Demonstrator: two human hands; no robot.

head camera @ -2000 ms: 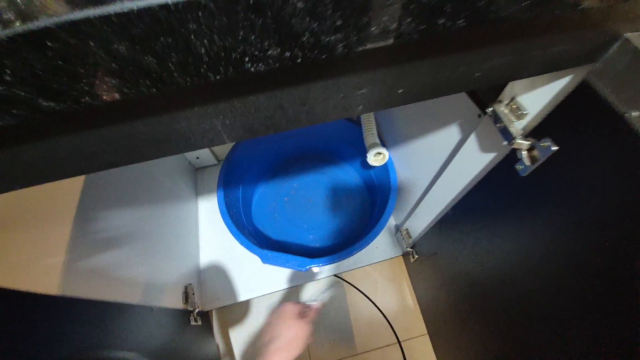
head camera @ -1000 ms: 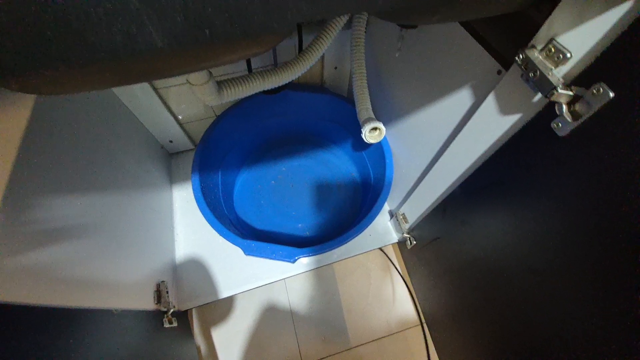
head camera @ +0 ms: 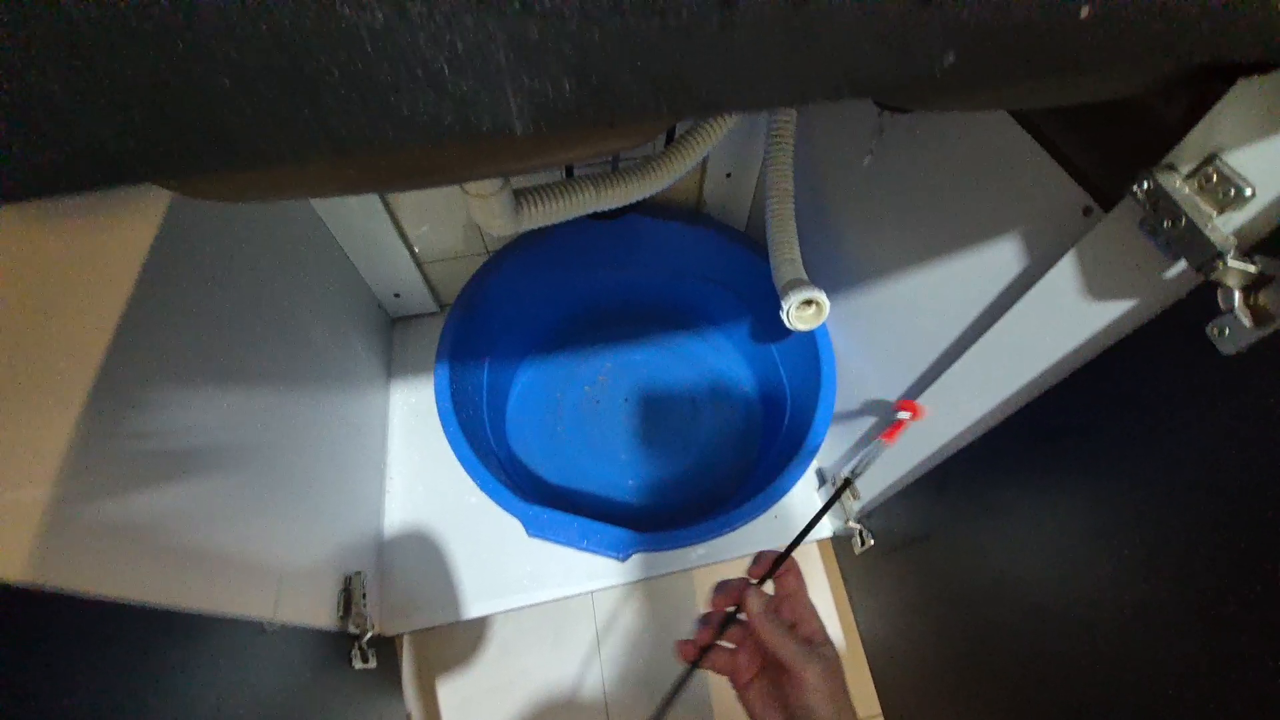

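In my right hand [head camera: 775, 635], at the bottom right of centre, a thin black cable or rod [head camera: 812, 522] is pinched between thumb and fingers. Its upper end has a pale, partly clear section and a blurred red tip [head camera: 905, 411], in front of the cabinet's right wall. Up and to the left of the hand, a round blue plastic basin [head camera: 630, 400] rests on the white cabinet floor. A ribbed, off-white drain hose [head camera: 785, 210] hangs down, its open end [head camera: 805, 308] over the basin's right rim. My left hand is not in view.
A dark countertop edge [head camera: 500, 80] crosses the top. Another corrugated pipe [head camera: 620, 190] runs behind the basin. The cabinet doors stand open, with metal hinges [head camera: 1200, 220] at the upper right and a smaller hinge [head camera: 355, 610] at the lower left. Pale floor tiles [head camera: 530, 660] lie in front.
My right hand has come into view since one second ago, holding the black cable with the red tip. A dark cable lay over the floor tiles in the earlier frames.
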